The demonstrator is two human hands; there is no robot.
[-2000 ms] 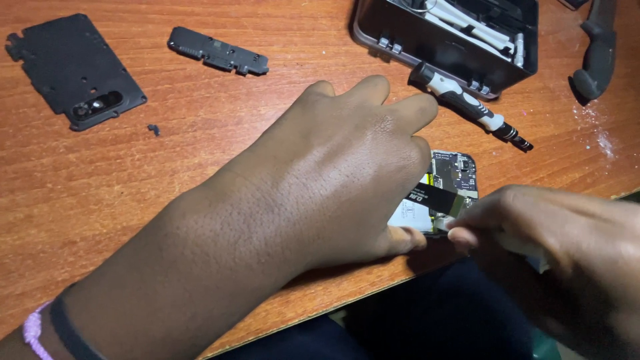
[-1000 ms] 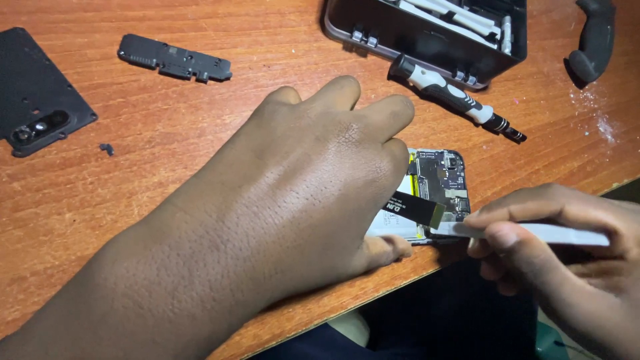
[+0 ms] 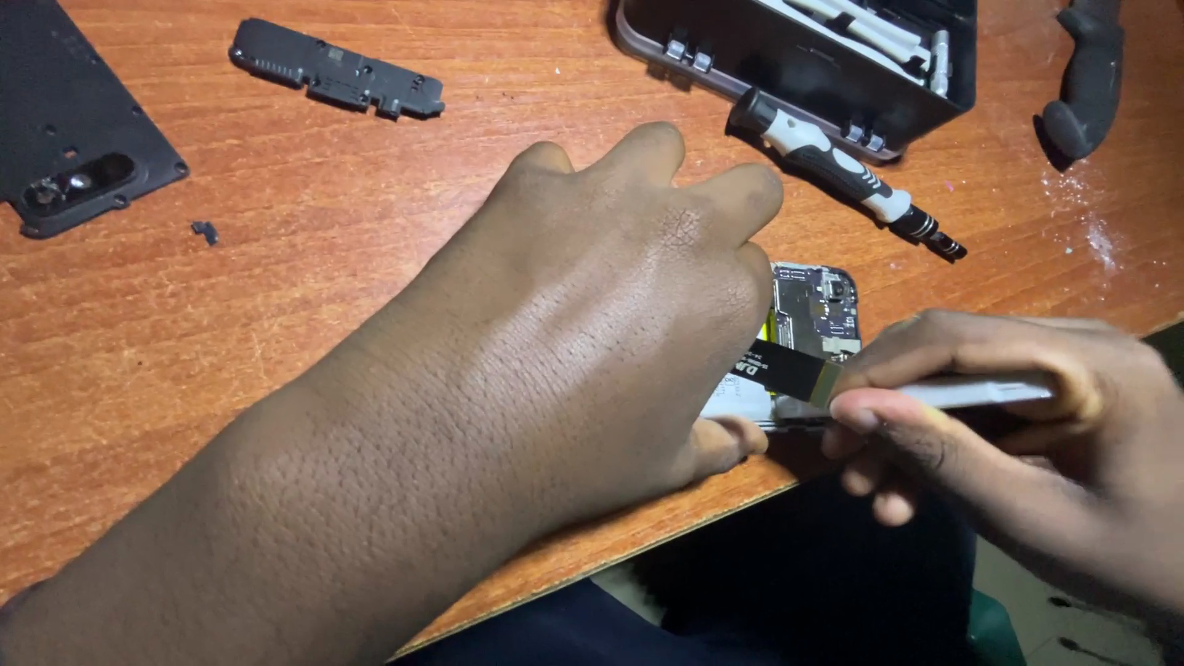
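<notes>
An opened smartphone [image 3: 814, 305] lies at the table's front edge, its circuit board and part of its battery showing. My left hand [image 3: 638, 305] is over the phone and grips its body, the thumb at the near side; it covers much of the phone. A black flex cable [image 3: 786, 370] with a gold-coloured end crosses the phone between my hands. Pinched between the thumb and fingers of my right hand [image 3: 980, 416] is a pale, flat pry tool [image 3: 990, 394]. Its tip is hidden by the fingers, close to the cable's end.
Behind the phone lies a black and grey screwdriver [image 3: 832, 166], beside an open black tool case [image 3: 786, 69]. A dark curved handle [image 3: 1091, 83] is at the back right. To the left are a black phone cover piece [image 3: 74, 120], a black plastic bracket [image 3: 333, 69] and a tiny black fragment [image 3: 205, 231].
At one second ago the pry tool's tip showed beside the cable's end; now my right fingers hide it. My left hand has stayed on the phone.
</notes>
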